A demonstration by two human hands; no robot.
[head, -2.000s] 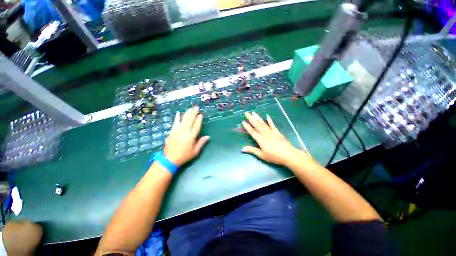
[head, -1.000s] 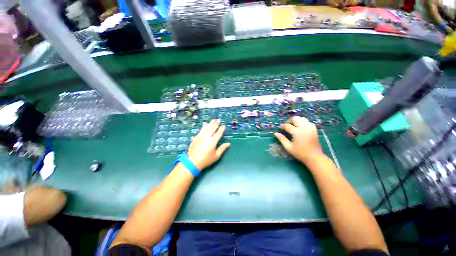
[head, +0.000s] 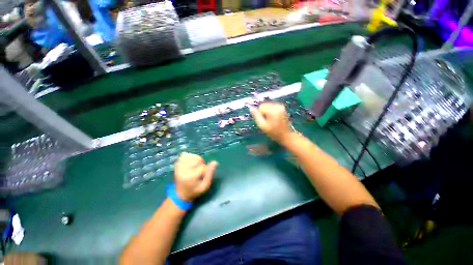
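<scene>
My right hand (head: 272, 120) is over the near right part of the supply blister tray (head: 207, 131), fingers bent down among pinkish-copper parts (head: 233, 119); its fingertips are hidden. My left hand (head: 193, 176) is curled above the green mat, at the near right corner of the second blister tray (head: 150, 164); whether it holds anything is not visible. Heaped dark and yellow-gold assemblies (head: 157, 124) lie on that tray's far end. A small pile of copper-coloured screws (head: 259, 149) lies on the mat below my right hand.
The grey electric screwdriver (head: 339, 77) hangs in front of a green box (head: 328, 96) with black cables. Side blister trays stand at far right (head: 422, 114) and far left (head: 32, 160). A pale rail (head: 111, 137) crosses the bench. A small part (head: 66, 219) lies at left. Another person's hand (head: 23, 258) shows lower left.
My right hand has moved from the mat by the screws up onto the supply tray. My left hand has drawn back from the trays and curled its fingers. The camera view has shifted and tilted.
</scene>
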